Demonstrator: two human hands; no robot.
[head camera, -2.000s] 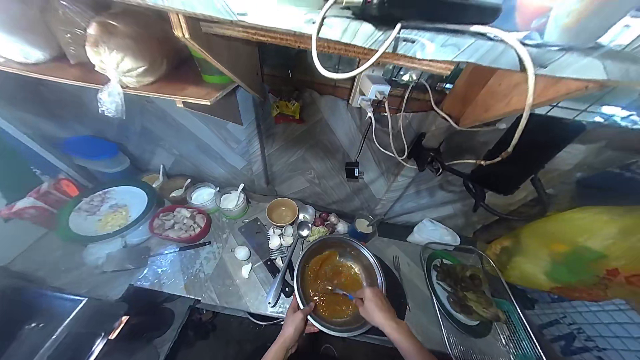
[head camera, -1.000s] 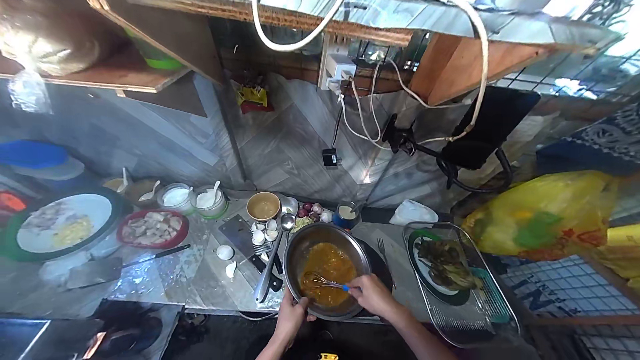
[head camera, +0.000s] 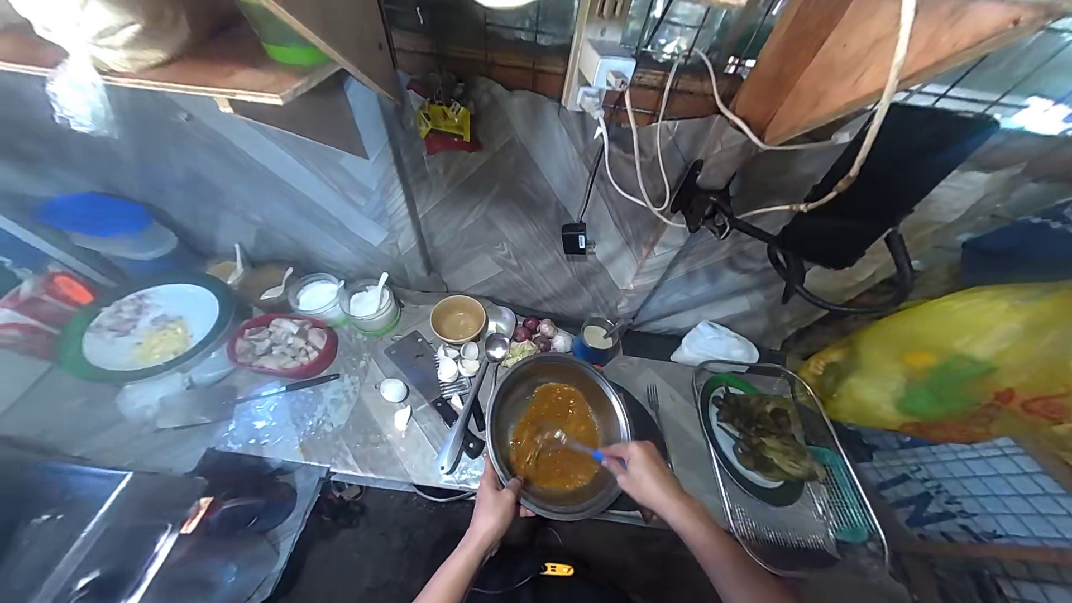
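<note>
A stainless steel mixing bowl (head camera: 618, 402) holds an orange-yellow liquid with small bits in it, probably beaten egg. My left hand (head camera: 496, 504) grips the bowl's rim at its lower left. In my right hand (head camera: 641, 471) is the blue handle of a whisk (head camera: 578, 446), whose wire end is in the liquid. Left of the bowl lie a metal ladle (head camera: 466, 414), a cleaver (head camera: 413, 360) and several eggshells (head camera: 447, 368). Behind it are red onions (head camera: 543, 328) and a blue cup (head camera: 594, 342) of pale liquid. A fork (head camera: 653, 400) lies to the right.
A wire basket (head camera: 727, 519) with a plate of charred eggplants (head camera: 762, 427) stands right. Left are a red bowl of cut meat (head camera: 282, 345), a knife (head camera: 310, 383), a plate of chopped ingredients (head camera: 209, 314) and jars (head camera: 371, 308). A yellow bag (head camera: 963, 360) bulges at far right.
My right hand has moved the whisk about within the liquid. My left hand has stayed at the bowl's rim.
</note>
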